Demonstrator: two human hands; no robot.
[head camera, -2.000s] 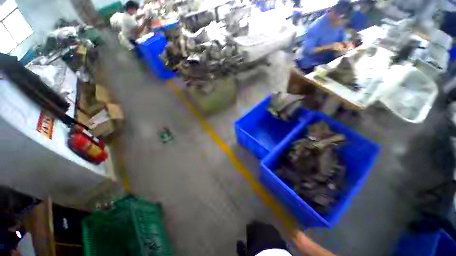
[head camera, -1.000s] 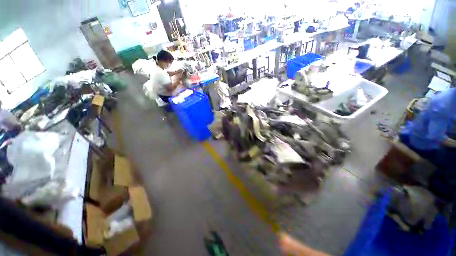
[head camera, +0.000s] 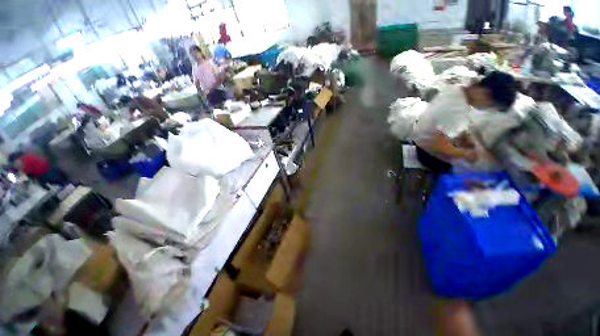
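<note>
My right hand (head camera: 460, 319) shows only as a blurred, skin-coloured shape at the bottom edge, just below the blue crate; its fingers cannot be made out. My left hand is not in view. The large blue crate (head camera: 460, 256) stands on the floor at the right, with white cut pieces (head camera: 485, 199) on its top. A white cloth heap (head camera: 177, 203) lies in loose folds on the long table (head camera: 227, 246) at the left.
A grey floor aisle (head camera: 358, 223) runs between table and crate. Open cardboard boxes (head camera: 288, 252) stand along the table's side. A seated person (head camera: 447, 121) works behind the crate, near white bundles (head camera: 411, 69). A green bin (head camera: 397, 41) stands at the far end.
The view has moved forward along the aisle and turned left. The seated person and blue crate are nearer; the large brown heap and white tub have left view. My right hand appears farther right.
</note>
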